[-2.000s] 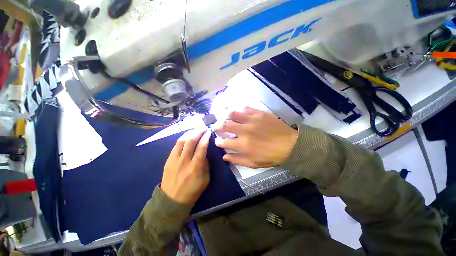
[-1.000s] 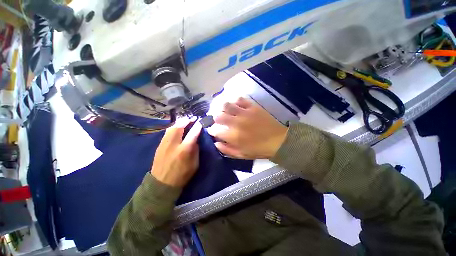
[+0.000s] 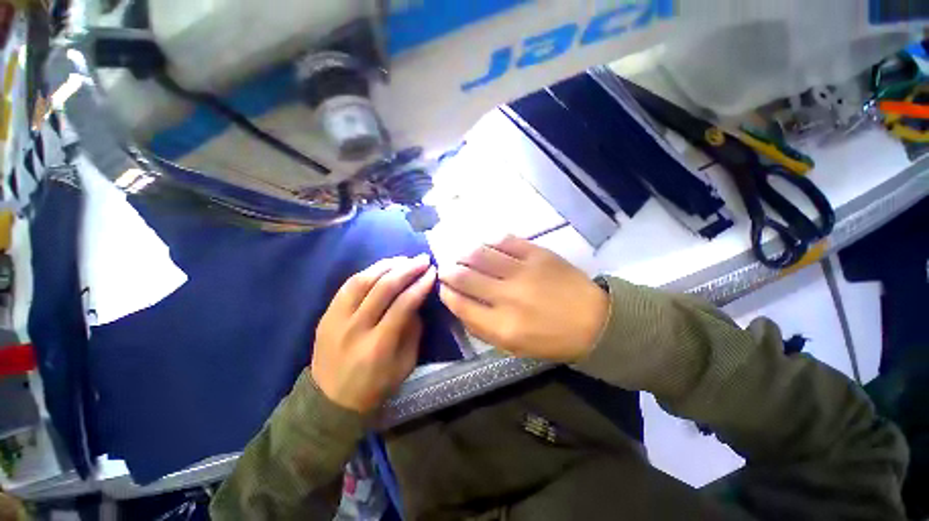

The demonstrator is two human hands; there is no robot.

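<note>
A large flat navy cut panel (image 3: 224, 305) lies left of the needle and under my left hand. My left hand (image 3: 372, 326) and my right hand (image 3: 525, 300) meet fingertip to fingertip at the panel's right edge, just below the presser foot, and pinch the cloth there. A small dark grey block (image 3: 421, 218) sits beside the presser foot (image 3: 382, 198). The needle is lost in the bright light. I cannot tell whether a separate strip is between my fingers.
The white machine head (image 3: 448, 112) spans the top. Navy cut strips (image 3: 621, 153), black-handled shears (image 3: 779, 209), thread snips (image 3: 774, 148) and small metal parts (image 3: 830, 112) lie to the right. A navy bundle (image 3: 59, 315) is at far left. A measuring tape (image 3: 458, 382) runs along the front edge.
Both hands have moved from right by the presser foot slightly toward the front edge, and the cloth is pinched between the fingertips. The camera view has shifted.
</note>
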